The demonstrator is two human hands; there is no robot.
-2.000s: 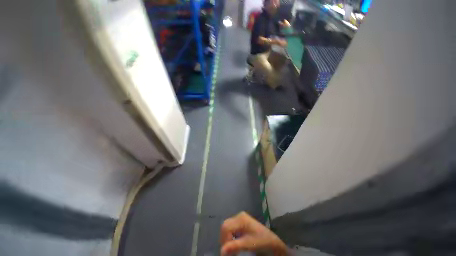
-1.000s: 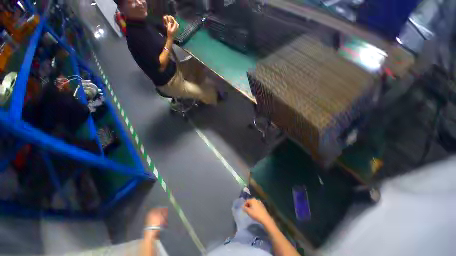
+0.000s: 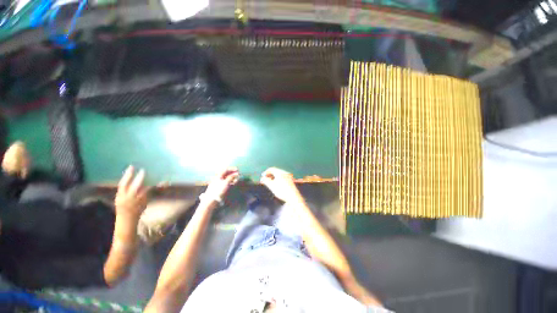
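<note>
A large yellow-edged panel stack (image 3: 415, 142) stands at the right end of the green-topped bench (image 3: 299, 131). My left hand (image 3: 222, 184) is at the bench's front edge, fingers curled, touching no stack. My right hand (image 3: 278, 183) is just right of it at the same edge, fingers curled, left of the panel stack. Both are small and blurred; I cannot tell whether anything thin is between the fingertips.
Black stacked trays (image 3: 152, 79) and a brown ribbed stack (image 3: 287, 70) lie at the back under a raised shelf. A dark ribbed strip (image 3: 64, 140) is at the left. Another person's arm (image 3: 125, 220) reaches in at the left. A white surface (image 3: 519, 189) is at the right.
The view has turned from the aisle to face the bench. The panel stack is now nearer and at the right. My two hands have come close together at the bench edge.
</note>
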